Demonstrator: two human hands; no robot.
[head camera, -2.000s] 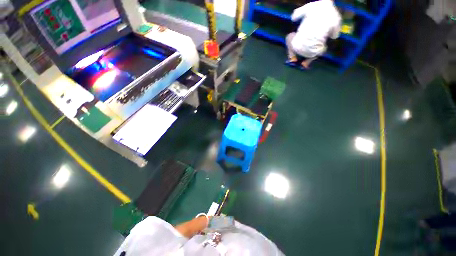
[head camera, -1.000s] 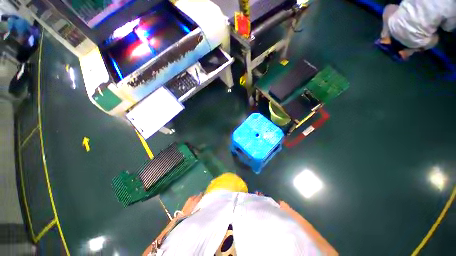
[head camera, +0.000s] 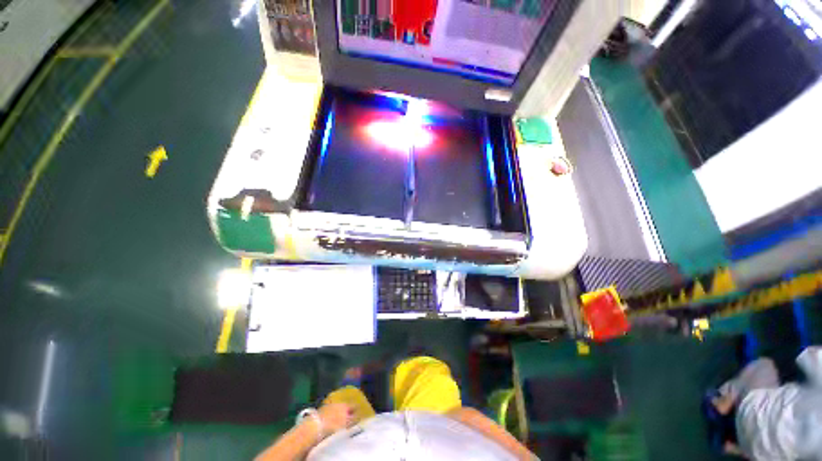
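The white inspection machine (head camera: 552, 221) stands in front of me, its dark bay (head camera: 451, 180) open and lit by a red-white glow. The monitor (head camera: 487, 40) above shows red, green and pale areas. A clipboard with white paper (head camera: 311, 306) lies left of the black keyboard (head camera: 406, 293) on the tray below the bay. My left hand (head camera: 337, 417), with a white band at the wrist, is low by my yellow-clad leg; its fingers are unclear. My right forearm shows at the bottom edge, but the right hand is not visible.
Dark racks stand low at left (head camera: 230, 392) and right (head camera: 572, 396). A green board (head camera: 245, 231) lies on the machine's left corner. A red sign card (head camera: 605, 313) hangs by the grey conveyor (head camera: 604, 171). A person in white (head camera: 780, 419) is at lower right.
My view has turned and come closer, so the machine is now straight ahead. The blue stool has left the view. My yellow-clad legs are now below the tray.
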